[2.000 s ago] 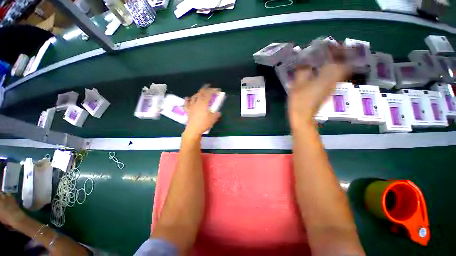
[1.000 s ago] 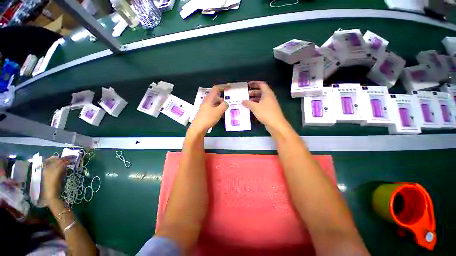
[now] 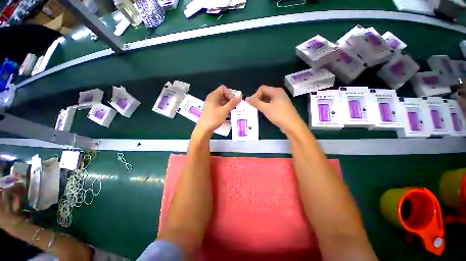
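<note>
A small white retail box [image 3: 245, 125] with a purple rectangle stands on the dark green conveyor belt at the centre, near its front rail. My left hand [image 3: 217, 109] is at its top left, with fingertips on the box's top end, where a bit of white flap shows. My right hand [image 3: 273, 107] has thumb and finger on the top right of the same box. The hands hide the box's top edge. Another box [image 3: 192, 108] lies left of my left hand, and one more is partly hidden behind that hand. An open box [image 3: 169, 99] with raised flaps lies further left.
Many boxes [image 3: 356, 106] stand in a row and a pile at right. Several boxes [image 3: 123, 101] lie at left. A pink mat [image 3: 250, 188] lies before me. Orange tape dispensers [image 3: 420, 214] are at right. Looped cords [image 3: 76, 191] and another person's arm [image 3: 38, 237] are at left.
Both hands have stayed on the centre box, which sits slightly closer to the front rail. The boxes at left have shifted right. One more box lies at the left end of the right pile.
</note>
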